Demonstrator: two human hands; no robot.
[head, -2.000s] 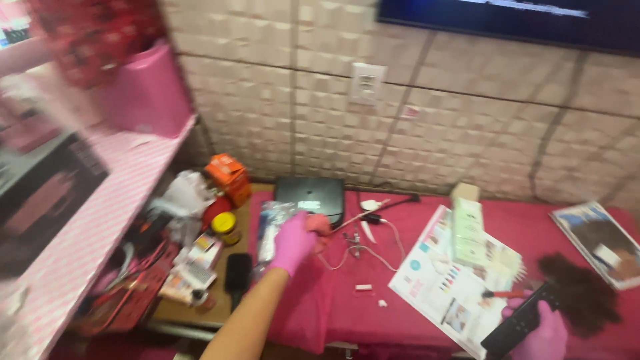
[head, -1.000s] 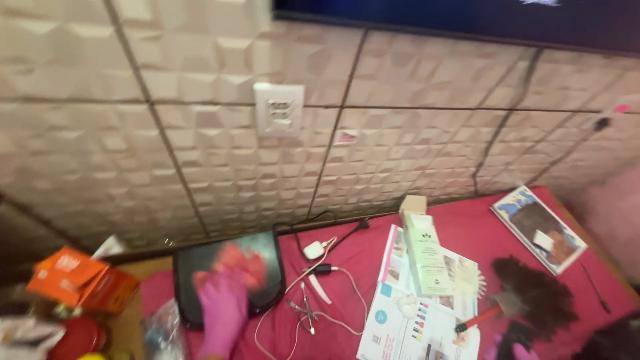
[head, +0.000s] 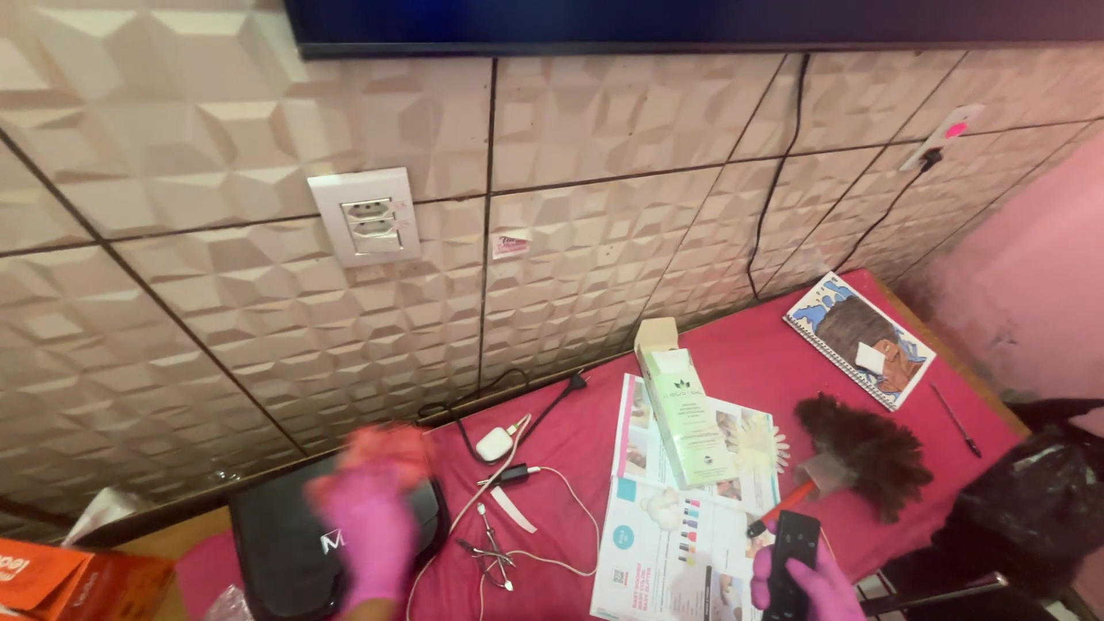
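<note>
My left hand [head: 371,526], in a pink glove and blurred, presses a crumpled red-orange cloth [head: 379,457] onto the lid of a black case [head: 280,526] at the lower left. My right hand [head: 811,578], also pink-gloved, holds a black remote control [head: 792,561] upright at the bottom edge. Just above the remote lies a feather duster [head: 862,457] with a red handle. Between the hands rest a white charger [head: 494,444] with white cables, some small metal tools [head: 492,552], and a green-and-white box [head: 690,423] on printed sheets [head: 647,517].
A spiral notebook [head: 897,362] with a drawn cover and a pen [head: 956,420] lie on the pink-covered table at the right. An orange box [head: 78,578] stands at the lower left. Black plastic bags [head: 1026,509] are at the lower right. A screen [head: 690,21] hangs above on the tiled wall.
The red-orange cloth has stayed in my left hand and is now over the case's upper right part. The view has swung right and closer to the wall.
</note>
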